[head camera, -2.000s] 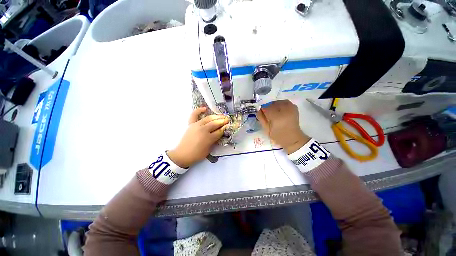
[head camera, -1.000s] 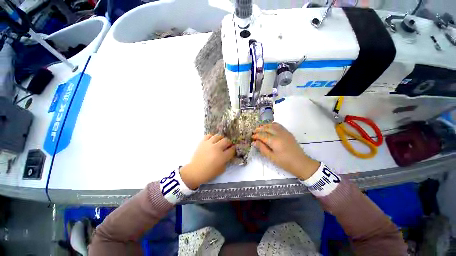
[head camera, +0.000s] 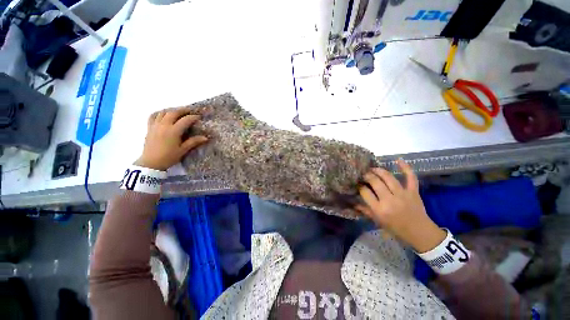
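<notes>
A brown-grey speckled fabric piece (head camera: 281, 159) lies stretched sideways across the table's front edge, its right part over the lap. My left hand (head camera: 169, 139) holds its left end, thumb and fingers on top. My right hand (head camera: 400, 203) grips its right end, with the index finger raised. The presser foot (head camera: 328, 76) of the white sewing machine stands behind, apart from the fabric, with nothing seen under it. The underside of the fabric is hidden.
Scissors with orange-yellow and red handles (head camera: 465, 103) lie right of the needle. A dark red block (head camera: 532, 117) sits at the right table edge. The ruler-marked front edge (head camera: 431, 164) runs before the wearer. Blue cloth or bins (head camera: 487, 203) and fabric pieces are below the table.
The fabric has come out from under the presser foot toward the wearer and is now spread sideways. My hands have moved apart to its two ends. The view has shifted lower.
</notes>
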